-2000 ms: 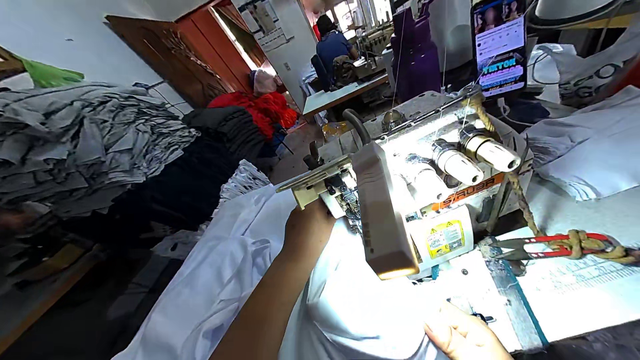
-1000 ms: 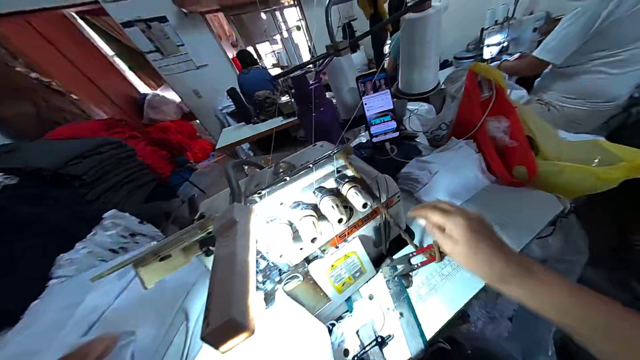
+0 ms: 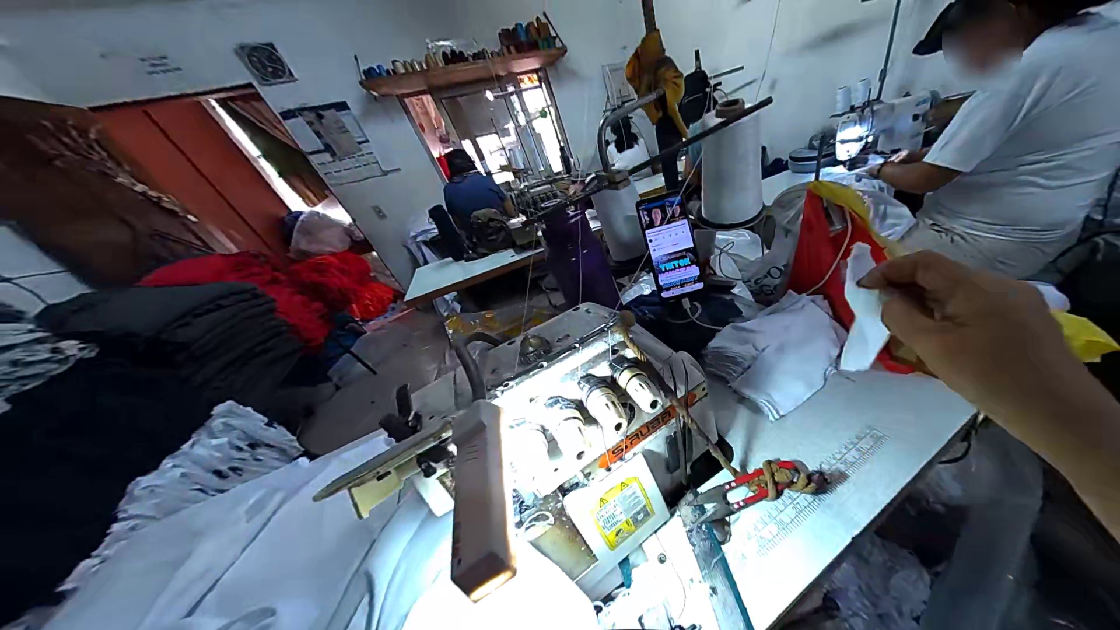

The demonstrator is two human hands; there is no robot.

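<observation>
My right hand is raised at the right, pinching a small white fabric piece between thumb and fingers. It hangs just right of a stack of white cut fabric pieces on the table. My left hand is out of view. A Siruba overlock sewing machine stands in the middle, its lamp lit. White fabric lies over the left side and around the front of the machine. Red-handled snips, wrapped with cord, lie on the table at the machine's right.
A phone stands behind the machine, near thread cones. A red bag sits at the table's back right. Dark folded fabric and red fabric are piled at left. Two people sit at other machines.
My right hand has moved from above the snips to the right and now holds a white fabric piece. My left hand, at the lower left a second ago, has left the view. The view has swung right.
</observation>
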